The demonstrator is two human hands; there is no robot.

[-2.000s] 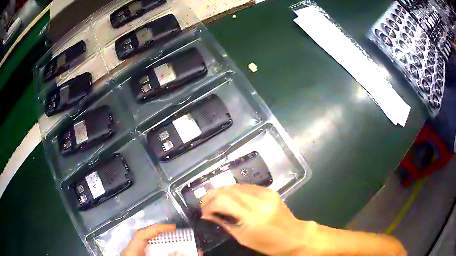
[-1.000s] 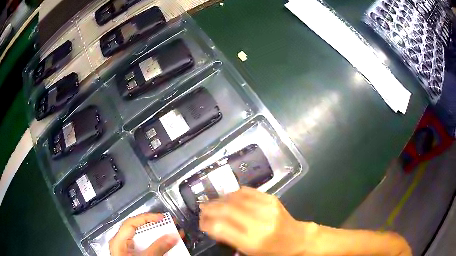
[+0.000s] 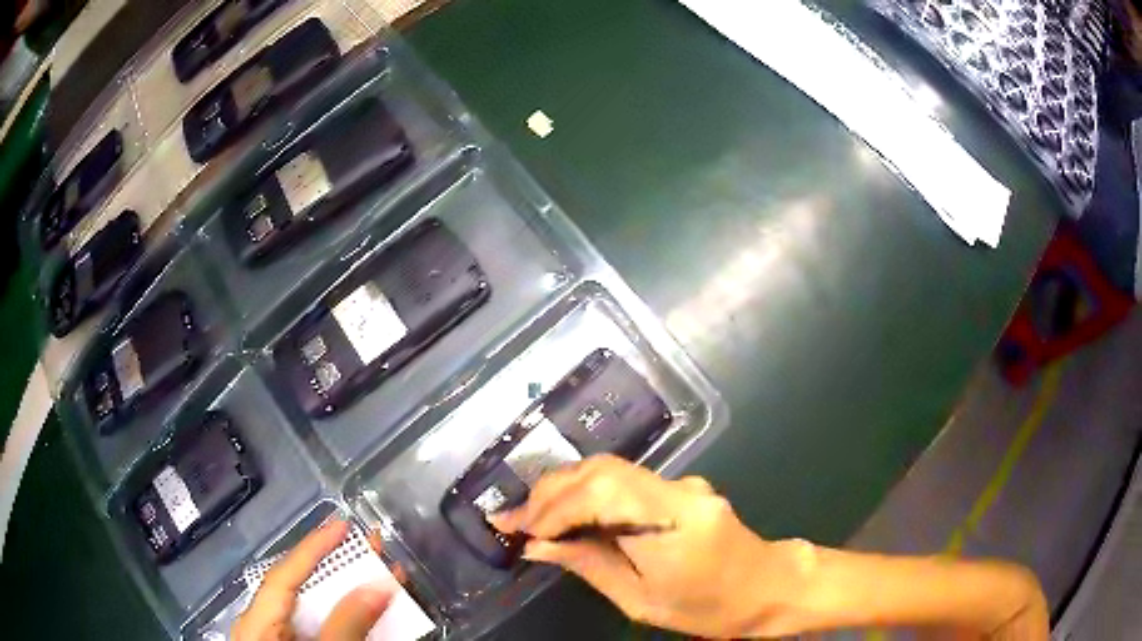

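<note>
My right hand (image 3: 626, 538) grips dark, slim tweezers (image 3: 614, 530), their tip at the lower left end of a black open-backed phone (image 3: 601, 413). That phone lies in the near right pocket of a clear blister tray (image 3: 701, 413). My left hand (image 3: 294, 595), cut off by the bottom edge, holds a white sticker sheet (image 3: 388, 614) with rows of small dots over the near left pocket. Several more black phones (image 3: 382, 313) lie in the other pockets, with pale label areas. The exact contact at the tweezer tip is too small to tell.
The tray lies on a dark green bench (image 3: 802, 363). Long white paper strips (image 3: 877, 125) lie at the upper right, beside a parts tray (image 3: 1002, 88). A small yellowish scrap (image 3: 540, 123) lies above the tray. A red stool (image 3: 1064, 307) stands beyond the bench's right edge.
The tray and bench have shifted left in view. My right hand has turned, so the tweezers show more clearly at the phone's lower left end. My left hand still holds the sheet, lower left now.
</note>
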